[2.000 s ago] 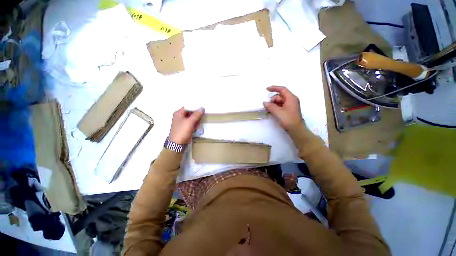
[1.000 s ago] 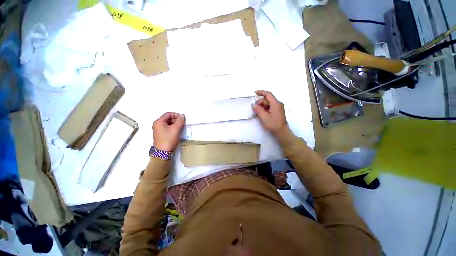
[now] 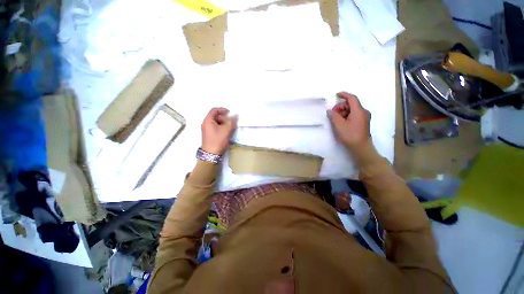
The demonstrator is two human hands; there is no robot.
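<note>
A white strip [image 3: 281,113] with thin dark edges lies flat in front of me. A khaki fabric strip [image 3: 276,162] lies just nearer to me at the table's front edge. My left hand [image 3: 218,131] is at the white strip's left end, fingers bunched; whether it grips the strip's edge is unclear. My right hand [image 3: 349,119] is just off the strip's right end, fingers curled and slightly blurred, with no cloth seen in it.
A khaki strip bundle [image 3: 133,102] and a white-topped strip stack [image 3: 154,143] lie slanted at left. White sheets [image 3: 276,34] over a brown holed piece [image 3: 204,43] lie beyond. An iron [image 3: 442,83] rests on its metal tray [image 3: 431,131] at right.
The khaki strip between my hands two seconds ago is now out of sight, with the white strip there. My right hand has moved off the strip's right end. The view has shifted.
</note>
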